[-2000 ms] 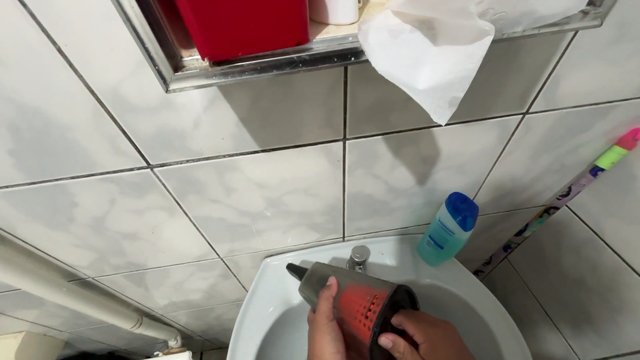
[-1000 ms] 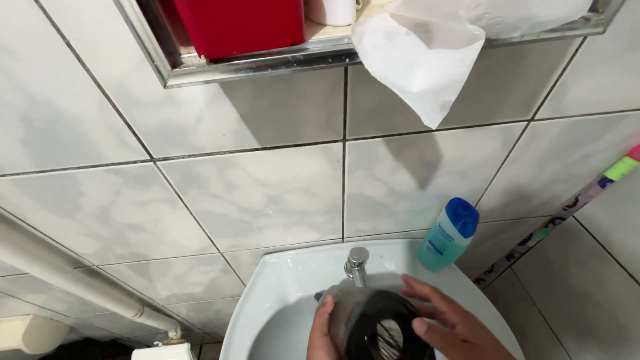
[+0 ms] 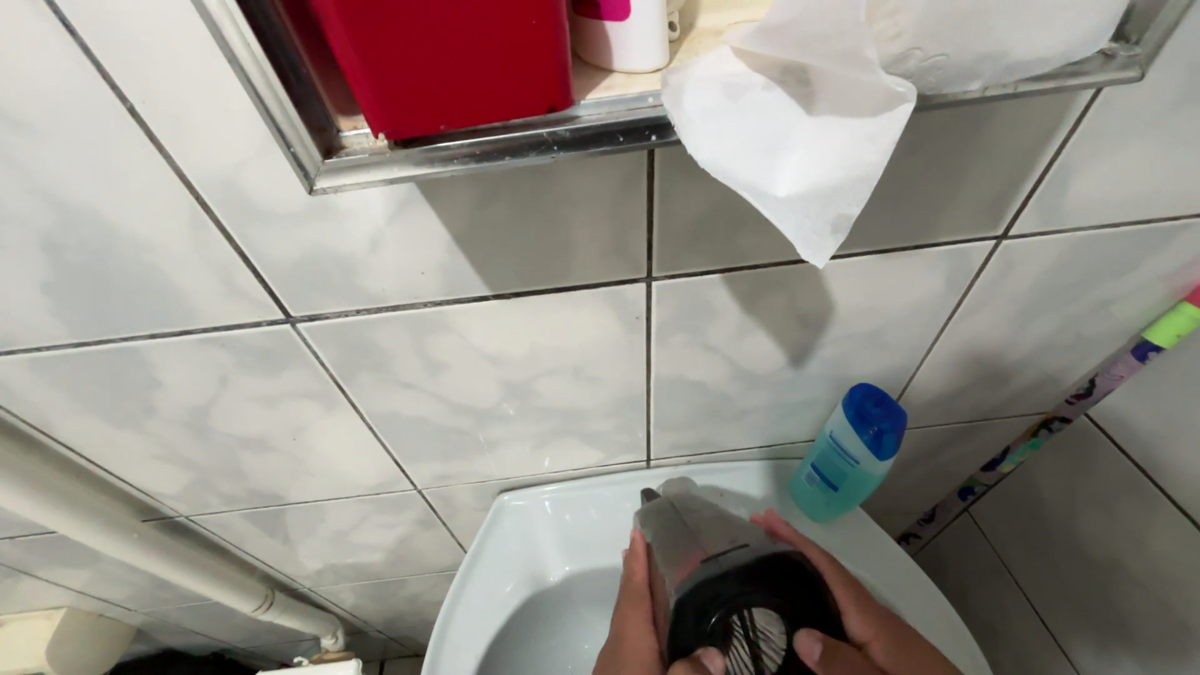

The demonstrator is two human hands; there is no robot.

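Both hands hold a grey, partly see-through container with a black ring-shaped end (image 3: pixel 689 562) over the washbasin (image 3: pixel 525 581). My left hand (image 3: pixel 637 609) grips its left side, thumb by the round opening. On the right side lies my right hand (image 3: pixel 844 600), with its thumb at the rim of the same opening. Thin ribs show inside the opening. The container hides most of the tap behind it. Just right of it, a bottle of blue-green liquid with a blue cap (image 3: pixel 848 455) stands on the basin's back corner.
Above is a metal-framed wall recess (image 3: pixel 487 150) with a red plastic container (image 3: pixel 450 56), a white bottle (image 3: pixel 623 37) and white paper (image 3: pixel 797 122) hanging over its edge. A patterned pole (image 3: pixel 1059 412) leans at the right. A pale pipe (image 3: pixel 150 553) runs down the left wall.
The container has turned in my hands: its tapered end pointed up and left with red mesh showing earlier, and now its black end faces me. My right hand has shifted onto its right side.
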